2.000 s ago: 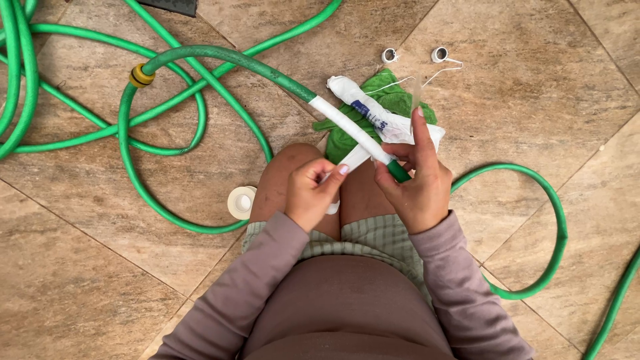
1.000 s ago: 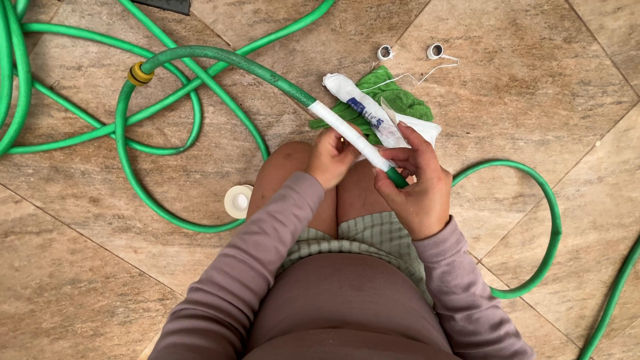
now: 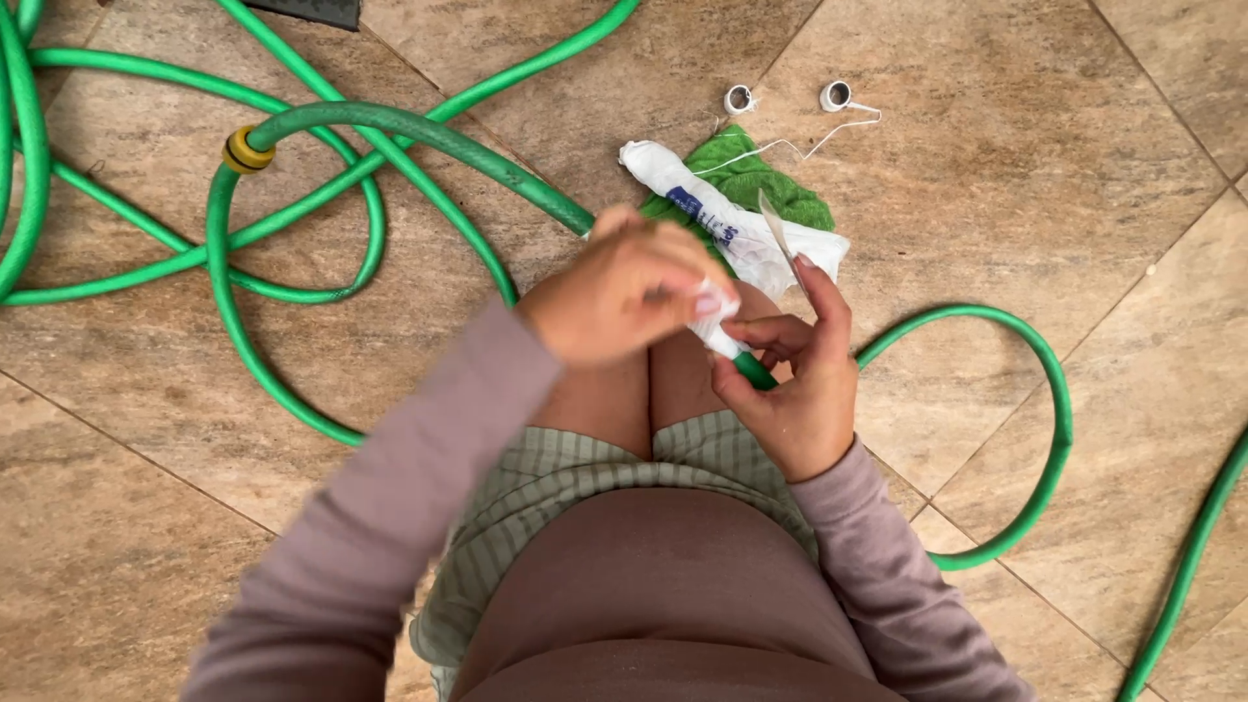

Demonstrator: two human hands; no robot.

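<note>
A green garden hose (image 3: 526, 185) arches across from the left, wrapped in white tape (image 3: 717, 331) near my hands. My left hand (image 3: 629, 292), blurred, is over the wrapped part, fingertips pinching the white tape; it hides much of the wrap. My right hand (image 3: 795, 366) grips the green hose just below the wrap with thumb and fingers. Between its raised fingers stands a thin, pointed, pale blade-like piece (image 3: 778, 229); its exact kind is unclear.
Beyond my knees, a white plastic wrapper (image 3: 741, 229) with blue print lies on a green cloth (image 3: 756, 175). Farther off are two small white spools (image 3: 739, 98), one trailing tape or cord. Hose loops (image 3: 375, 234) with a yellow ring (image 3: 248, 151) lie left, another loop (image 3: 1063, 429) right.
My left hand has moved from under the hose to above the wrapped part. The cream tape roll seen earlier on the floor at the left is now out of sight where my left forearm lies.
</note>
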